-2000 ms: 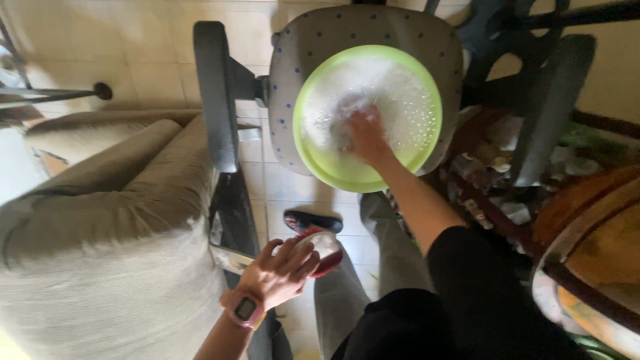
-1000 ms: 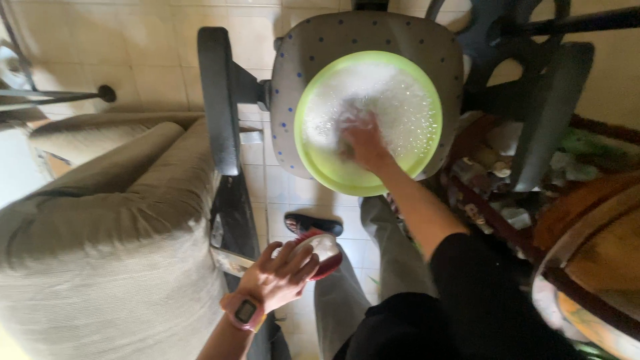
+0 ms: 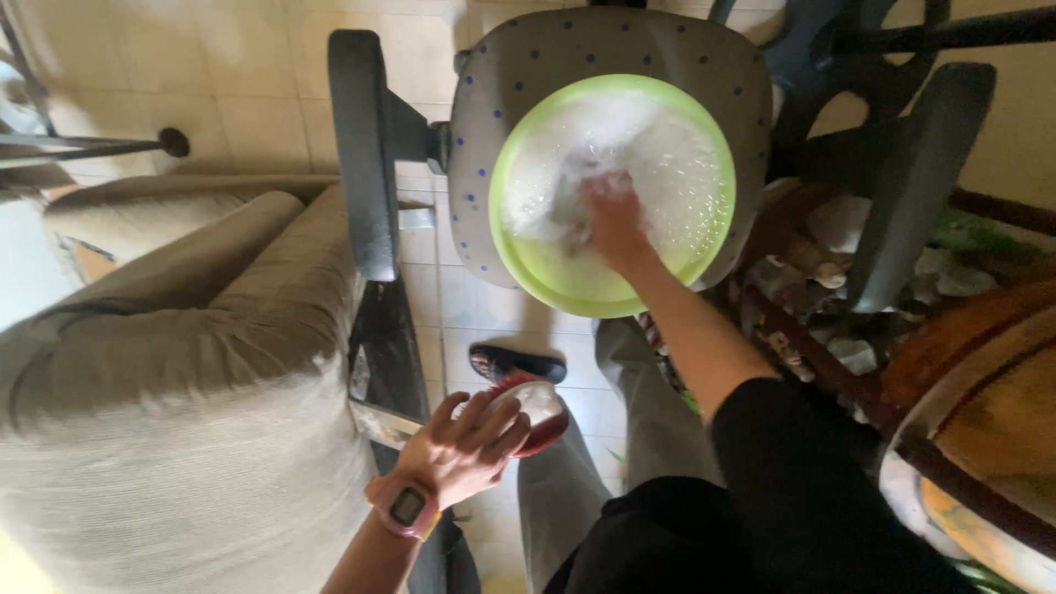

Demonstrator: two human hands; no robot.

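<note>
A lime-green plastic basin [image 3: 536,285] full of white suds [image 3: 668,177] rests on the seat of an office chair [image 3: 569,41]. My right hand [image 3: 615,219] is down in the suds, blurred, with its fingertips hidden by foam; whether it holds something cannot be told. Below and left of the basin, my left hand [image 3: 470,450] grips a red scrub brush [image 3: 549,429] with red bristles and a whitish, foam-like patch on top. A digital watch [image 3: 407,505] is on my left wrist.
A beige fabric sofa [image 3: 190,396] stands at the left. The chair's black armrests [image 3: 363,157] flank the seat. At the right are a cluttered rack [image 3: 792,330] and a round brown object [image 3: 982,388]. My sandalled foot [image 3: 516,363] is on the tiled floor.
My right hand stays in the basin, its pose among the suds slightly different. My left hand keeps hold of the brush in about the same place.
</note>
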